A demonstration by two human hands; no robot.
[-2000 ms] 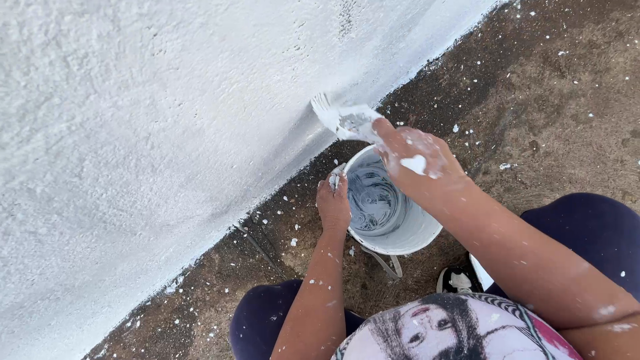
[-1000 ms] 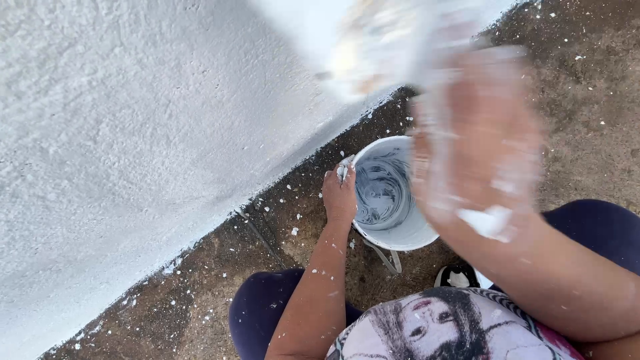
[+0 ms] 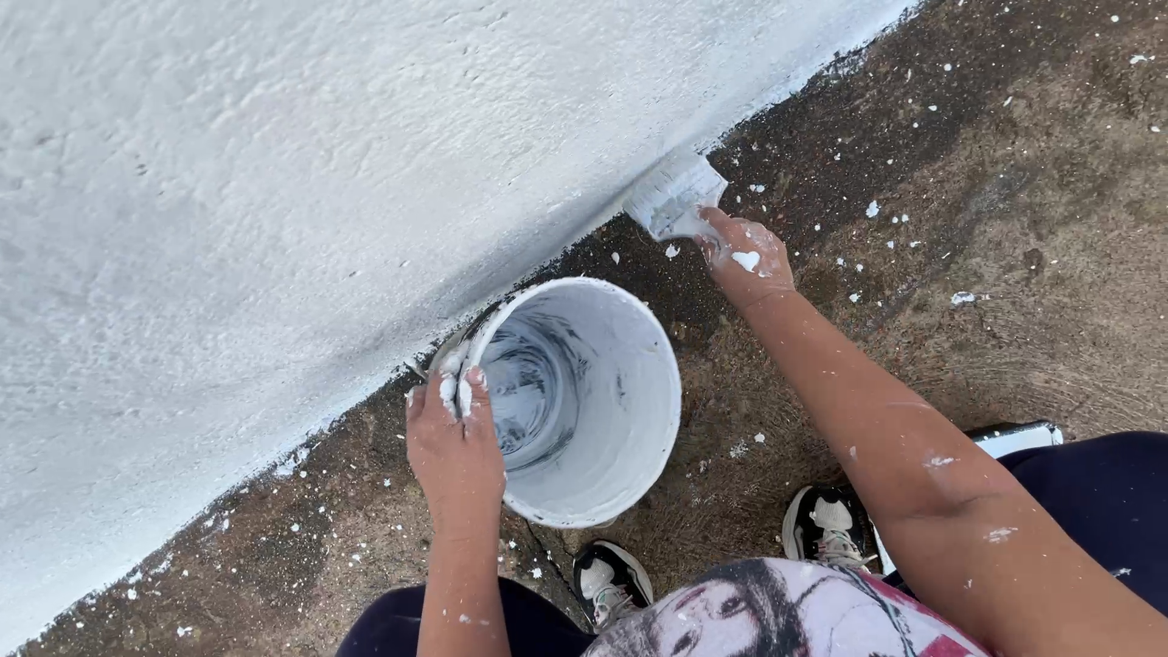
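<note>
My right hand (image 3: 750, 257), spotted with white paint, grips a wide paintbrush (image 3: 677, 193) coated in white. The bristles touch the foot of the white-painted wall (image 3: 301, 182), where it meets the floor. Lower down and to the left, my left hand (image 3: 456, 415) grips the left rim of a white plastic bucket (image 3: 630, 392). The bucket is tilted so that its mouth faces me, and streaked white paint shows at the bottom. The brush handle is hidden in my right hand.
The rough brown floor (image 3: 1004, 274) is speckled with white paint drops. My two sneakers (image 3: 610, 579) stand below the bucket. A white-and-black object (image 3: 1017, 440), partly hidden behind my right arm, lies at the lower right.
My right hand and the brush were above the bucket's rim, then blurred in motion high up; now the brush is against the wall's base. My left hand has stayed on the bucket.
</note>
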